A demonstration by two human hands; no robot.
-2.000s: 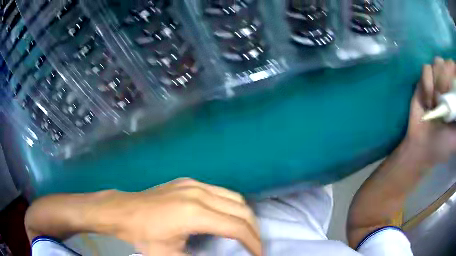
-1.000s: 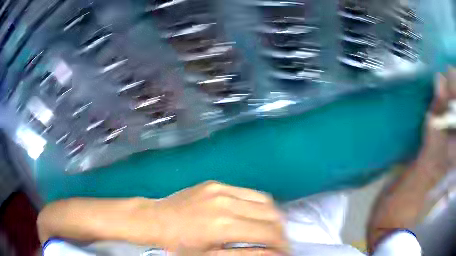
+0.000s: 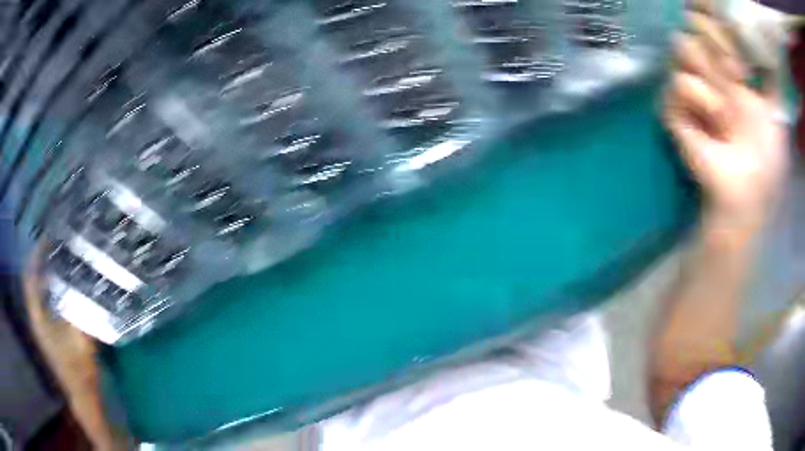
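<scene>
The clear plastic tray (image 3: 291,207) spans the upper left and top, with dark, shiny-edged parts (image 3: 410,81) in ribbed columns. All are motion-blurred. My right hand (image 3: 719,114) is at the upper right beside the mat, with its fingers curled by a white bottle (image 3: 757,33). The bottle is blurred and cut by the top edge, and appears held. My left hand (image 3: 40,286) is at the far left by the tray's near-left corner. Only a blurred strip of hand and forearm shows; its fingers are hidden or too blurred to read.
The teal-green mat (image 3: 415,264) lies in front of the tray, its glossy front edge curving close to my white garment (image 3: 494,405). Grey floor (image 3: 635,308) shows beyond the mat's edge at the lower right. A dark area lies at the lower left corner.
My left hand has moved from the lower middle to the tray's left side. My right hand has risen with the bottle, whose tip no longer points left. The view has shifted.
</scene>
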